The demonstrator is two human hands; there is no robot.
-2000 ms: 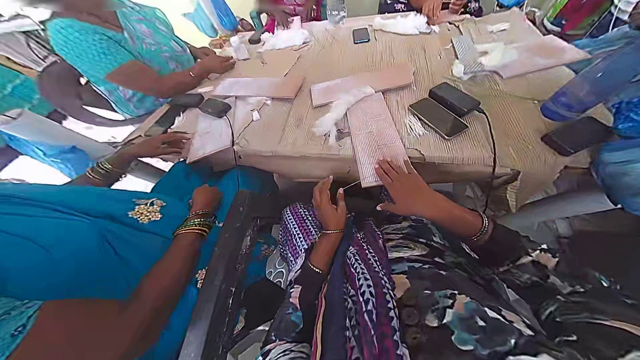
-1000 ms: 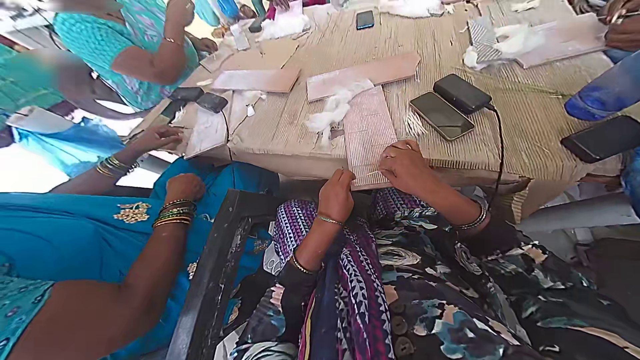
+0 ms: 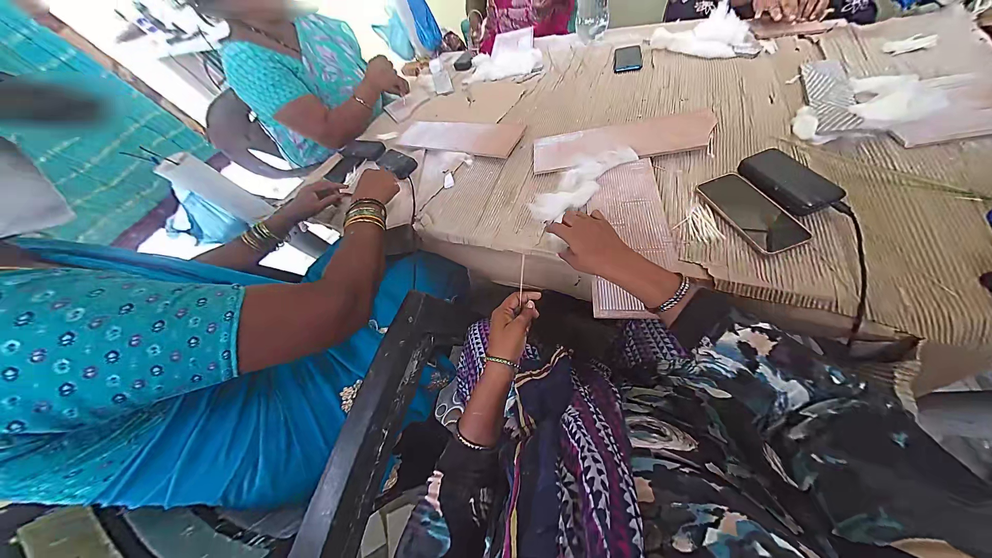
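My left hand [image 3: 511,329] is raised over my lap in front of the table edge, its fingers closed on a thin stick [image 3: 522,273] that points up. My right hand [image 3: 590,244] reaches over the table edge, its fingertips at the near end of a tuft of white cotton [image 3: 573,190]; whether they grip it is unclear. Beneath my right wrist lies a ridged pinkish board [image 3: 634,213], which juts out over the table edge. Another flat board [image 3: 666,139] lies crosswise behind it, partly under the cotton. Several thin white sticks [image 3: 701,223] lie right of the ridged board.
A smartphone [image 3: 753,213] and a black power bank [image 3: 790,182] with a cable lie at right on the corrugated cardboard cover [image 3: 891,271]. A co-worker's hands [image 3: 376,186] work close at left, beside a black chair frame [image 3: 364,418]. More cotton [image 3: 899,101] lies at far right.
Both hands were together at the near end of the ridged board one second ago. They are now apart: the right has moved forward to the cotton, the left holds the stick upright.
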